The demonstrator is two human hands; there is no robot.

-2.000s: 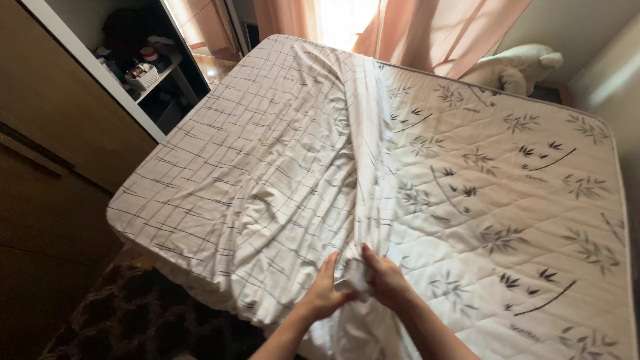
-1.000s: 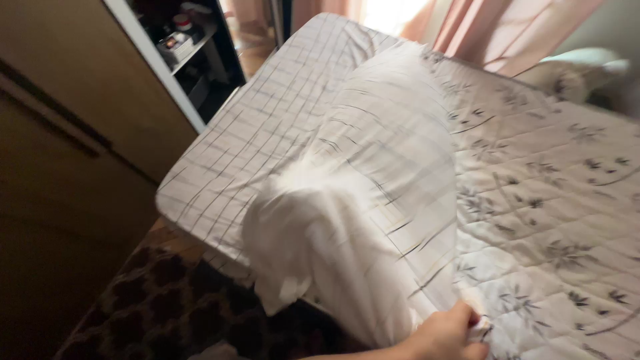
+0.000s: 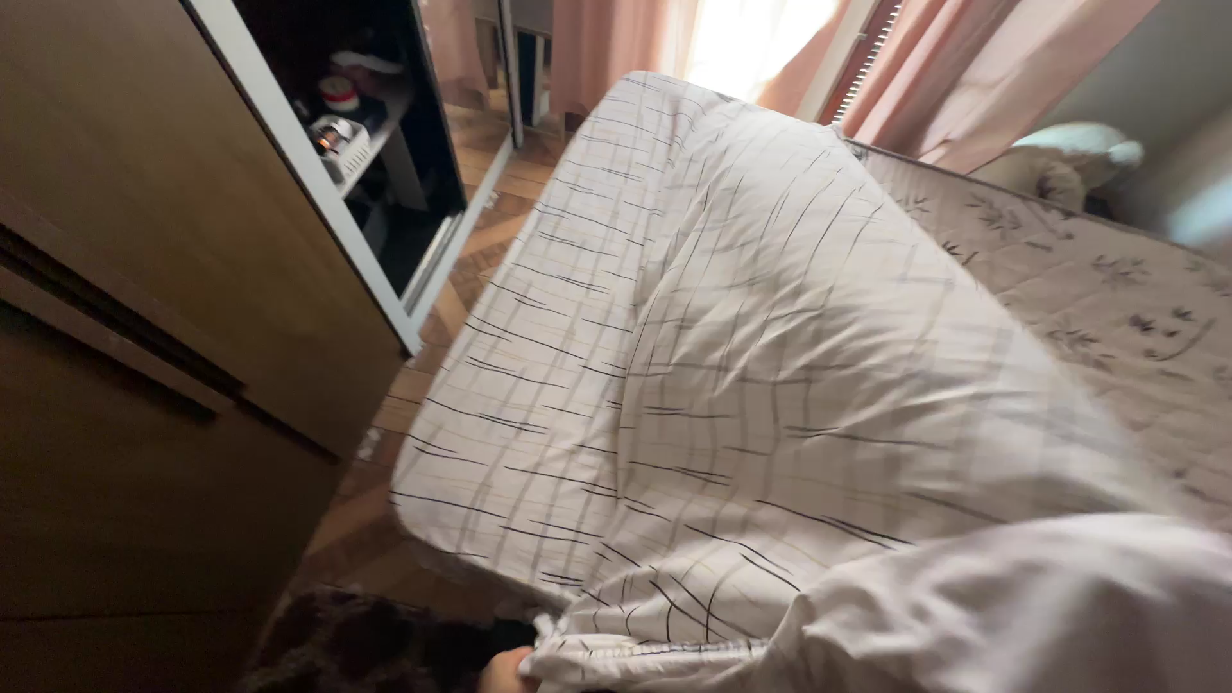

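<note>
A white fitted sheet (image 3: 712,385) with dark and beige crossing lines covers the left part of the mattress (image 3: 1088,279), whose quilted, leaf-printed top shows at the right. At the bottom edge, my left hand (image 3: 505,671) grips the sheet's gathered elastic edge. Only part of that hand is visible. My right hand is not in view. Near the lower right, the sheet is raised in a blurred, loose fold.
Left of the bed stand a brown wardrobe (image 3: 173,192) and an open compartment with a white basket (image 3: 342,149). A dark patterned rug (image 3: 366,640) lies on the wooden floor. Pink curtains (image 3: 606,58) hang behind, near a white plush toy (image 3: 1068,159).
The sheet, earlier bunched across the mattress with both hands on it, is now spread wider to the right. My left hand now holds its edge at the bottom, and the right is out of view.
</note>
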